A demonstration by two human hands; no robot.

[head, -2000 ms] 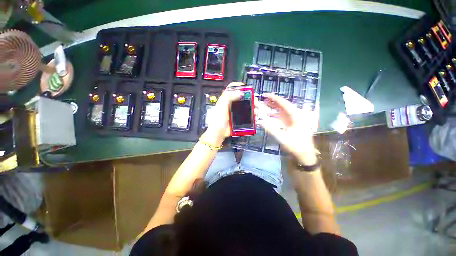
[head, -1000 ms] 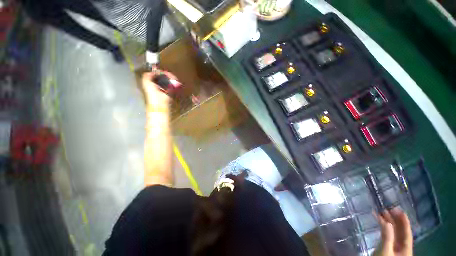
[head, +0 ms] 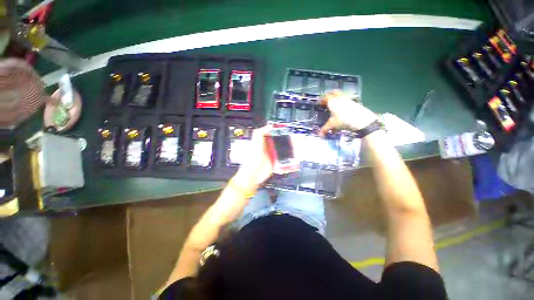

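Observation:
My left hand (head: 257,159) holds a red-framed device (head: 283,152) with its dark screen up, above the bench's front edge. My right hand (head: 342,114) is over the clear blister tray (head: 323,83), fingers bent down at a pocket; whether it grips a screen window is too blurred to tell. The black device tray (head: 181,115) lies left of my hands. Two red-framed devices (head: 240,90) stand in its back row. Several devices lying other side up (head: 169,149) fill the front row, two more are at back left, and one back pocket is empty.
A pink fan (head: 20,91) and a white box (head: 60,163) are at left. A white paper scrap (head: 403,130), a thin dark tool (head: 423,106) and a bottle (head: 466,144) lie right. Another device tray (head: 477,82) is far right. Cardboard boxes (head: 175,234) are below the bench.
The view has swung back to the bench. My left hand with the red device has come from out at the left to the blister tray. My right hand now reaches into that tray.

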